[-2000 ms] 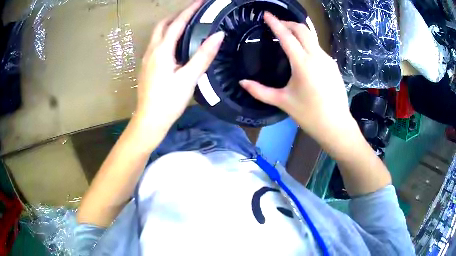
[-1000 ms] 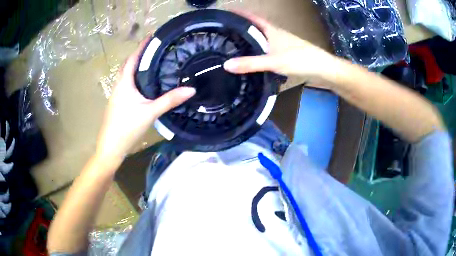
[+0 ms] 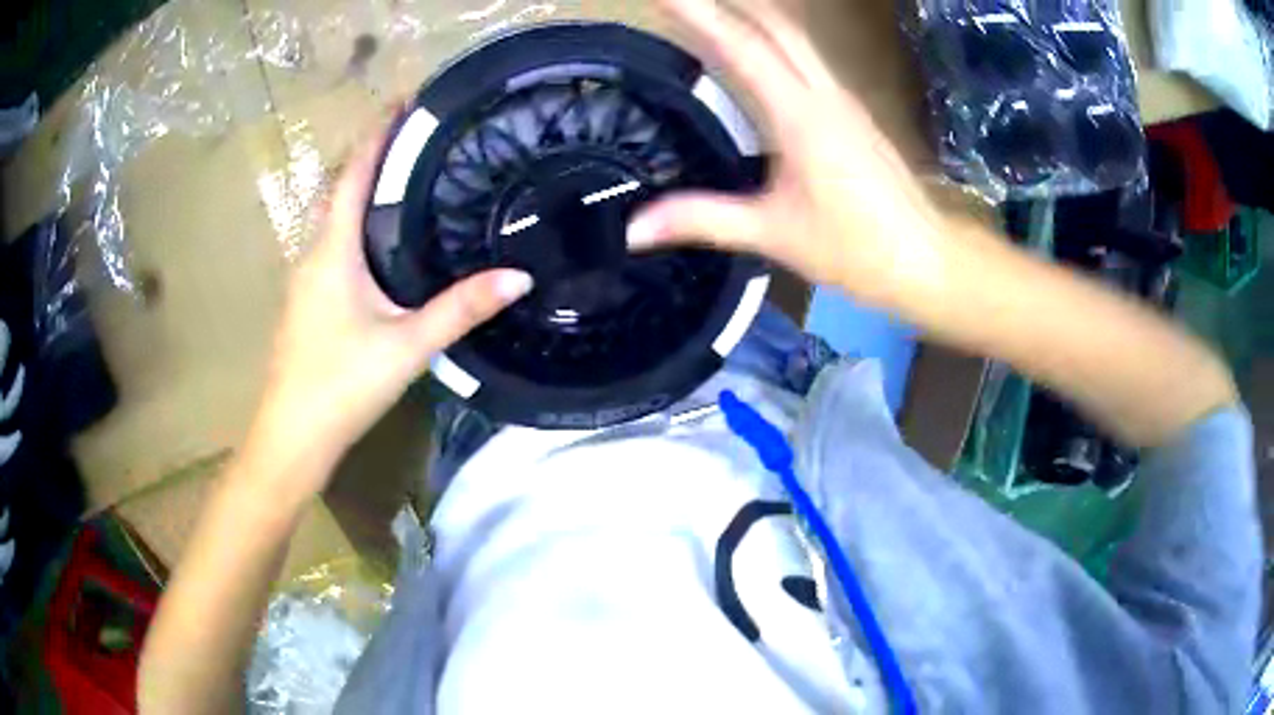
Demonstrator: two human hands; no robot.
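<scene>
A black round portable fan (image 3: pixel 573 356) with white segments around its rim faces up above my lap. A glossy black centre cap (image 3: pixel 566 231) sits at its hub, inside the black ribs. My left hand (image 3: pixel 356 321) grips the fan's left rim, its thumb at the lower left edge of the cap. My right hand (image 3: pixel 824 196) is at the fan's right side, its thumb on the right part of the cap and its fingers raised past the upper right rim. Whether those fingers touch the rim is hard to tell.
Tan cardboard (image 3: pixel 210 349) with clear plastic film (image 3: pixel 119 210) lies at left. Bagged caps (image 3: pixel 1034 105) are at upper right. A light-blue piece (image 3: pixel 859 342) shows by my lap. A red plastic object (image 3: pixel 98 622) is at lower left. Black parts (image 3: pixel 1083 433) lie at right.
The fan has moved left and lower, nearer my body, since the first frame. My left hand has moved to its outer rim. Since the second frame, my right fingers have lifted at the upper right.
</scene>
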